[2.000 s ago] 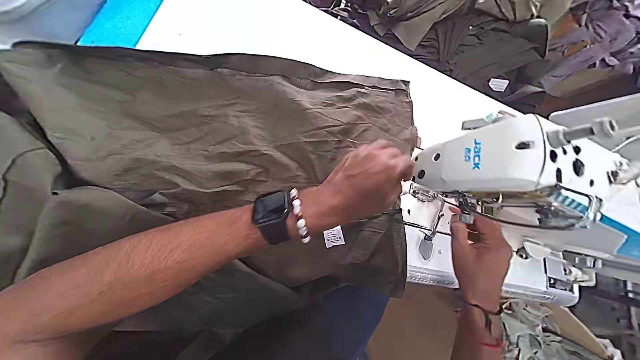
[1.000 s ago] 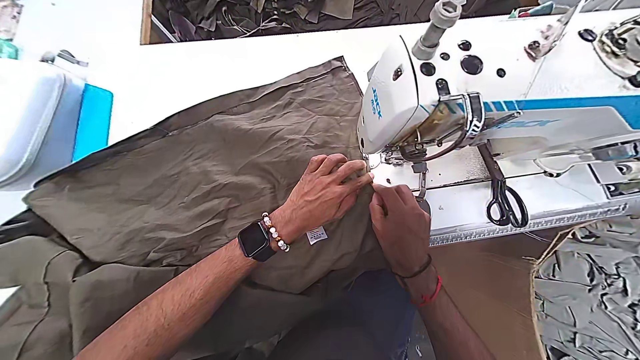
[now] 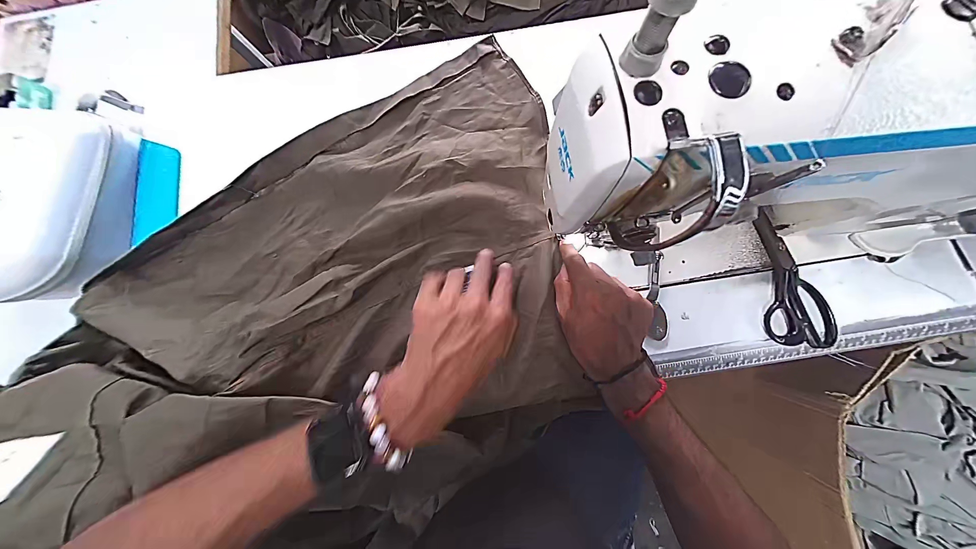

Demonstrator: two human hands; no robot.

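Dark olive fabric (image 3: 366, 198) lies wrinkled over the white table, its right edge up against the head of a white Jack sewing machine (image 3: 591, 145). My left hand (image 3: 461, 343), slightly blurred, rests on or just over the fabric with its fingers spread; a dark watch and a beaded bracelet are on that wrist. My right hand (image 3: 602, 313) is at the fabric's right edge, index finger and thumb pinching it close beside the presser foot area. The needle is hidden by the machine head. Below the right hand the fabric hangs toward my lap.
Black-handled scissors (image 3: 797, 305) lie on the machine bed under the arm. A measuring tape strip (image 3: 762, 347) runs along the table's front edge. At the left stands a white case (image 3: 53, 206) beside a blue flat item (image 3: 156, 191). Dark cloth (image 3: 335, 30) fills a bin behind; more lies at lower right.
My left hand has moved back from the machine onto the fabric, away from my right hand. Two seconds ago my right hand was under the machine head; now it is at the cloth's edge. The view has shifted.
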